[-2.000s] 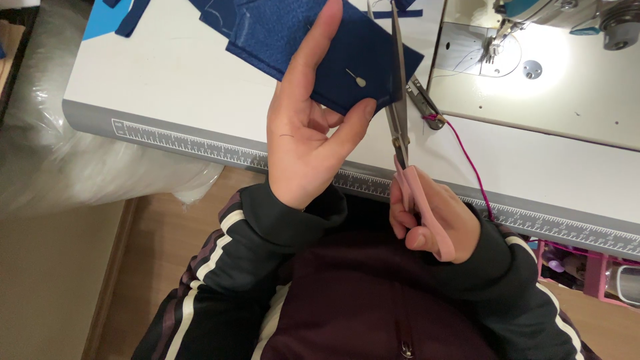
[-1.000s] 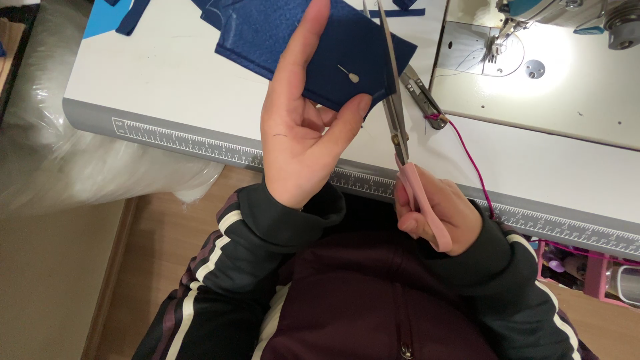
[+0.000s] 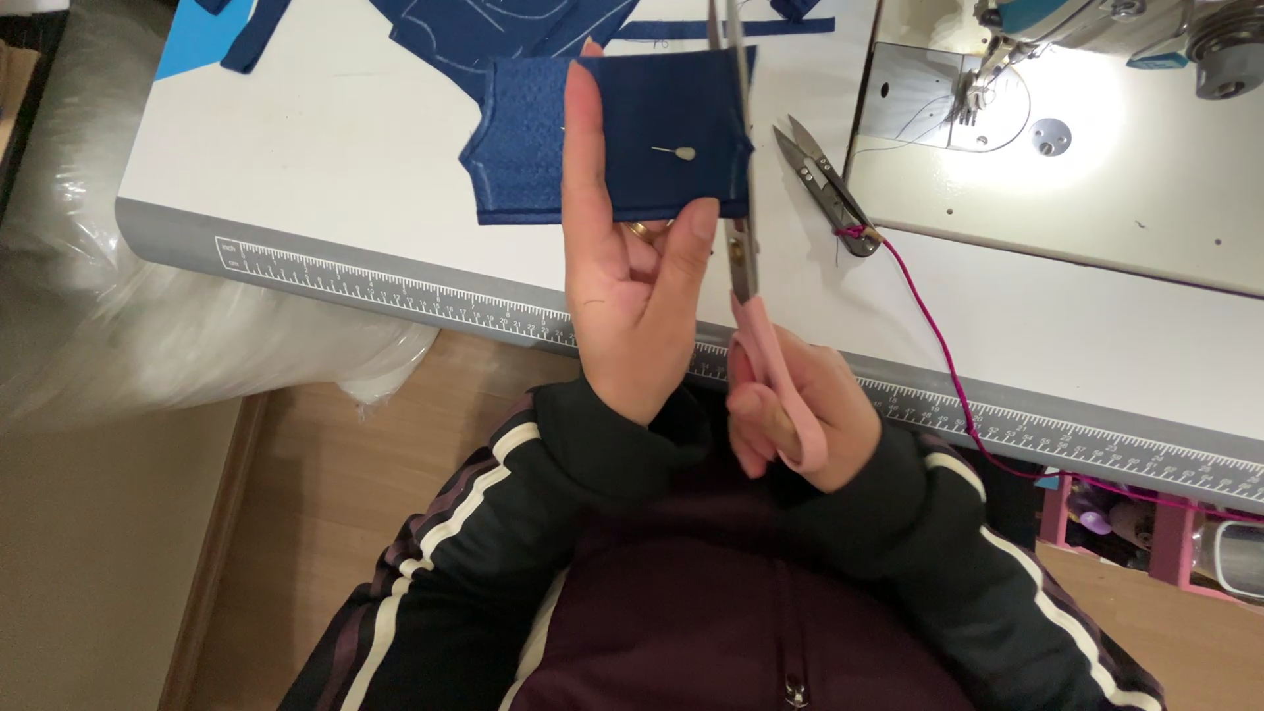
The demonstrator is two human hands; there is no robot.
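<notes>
My left hand holds a small layered piece of blue fabric above the table edge, thumb and a long finger on its upper face, the other fingers partly hidden beneath. A pin with a pale, drop-shaped head is stuck in the fabric, which has chalk lines near its side edges. My right hand grips the pink handles of a pair of scissors. Their blades point away from me and lie along the fabric's right edge.
Thread snips with a magenta cord lie right of the scissors. Beyond stands a lit sewing machine. Chalk-marked blue fabric pieces lie at the back. A ruler strip runs along the table edge; a clear plastic bag is at the left.
The blue fabric has turned from a slant to nearly level in my left hand. The scissors have swung more upright and now lie along the fabric's right edge.
</notes>
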